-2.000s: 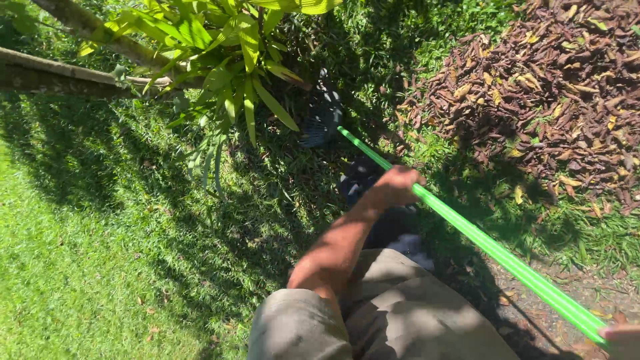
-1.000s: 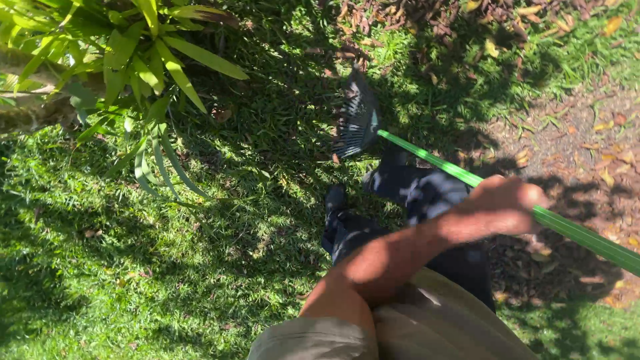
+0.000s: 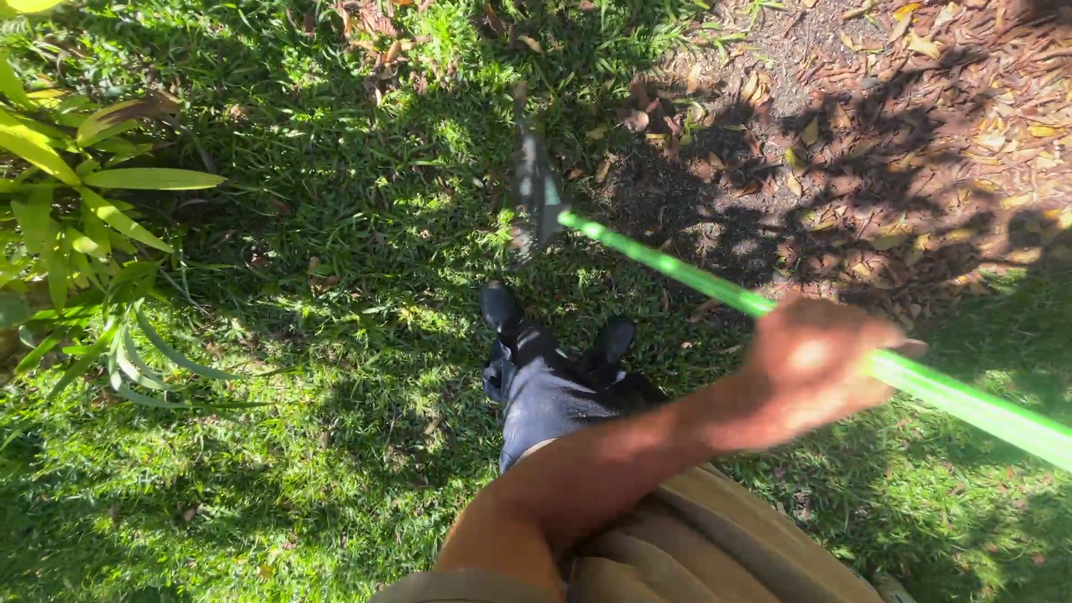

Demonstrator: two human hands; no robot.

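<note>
My left hand (image 3: 825, 373) is wrapped around the green pole (image 3: 678, 272) of a leaf rake, with the forearm crossing in front of my body from the lower left. From this hand the pole slants up and left to the dark, fan-shaped rake head (image 3: 536, 188), which is motion-blurred over the shaded grass. Whether its tines touch the ground cannot be told. The other end of the pole runs out at the right edge. My right hand is out of view. Below the rake head are my dark boots (image 3: 500, 308).
Brown and yellow fallen leaves (image 3: 988, 142) cover the ground at the upper right, beside a patch of bare soil (image 3: 662, 201). A leafy green plant (image 3: 50, 176) stands at the left edge. Sunlit and shaded grass (image 3: 293, 469) lies around my feet.
The right hand, partly visible at the lower right edge two seconds ago, is out of frame. My left hand stays closed on the pole. The view has shifted a lot, with the plant now farther left.
</note>
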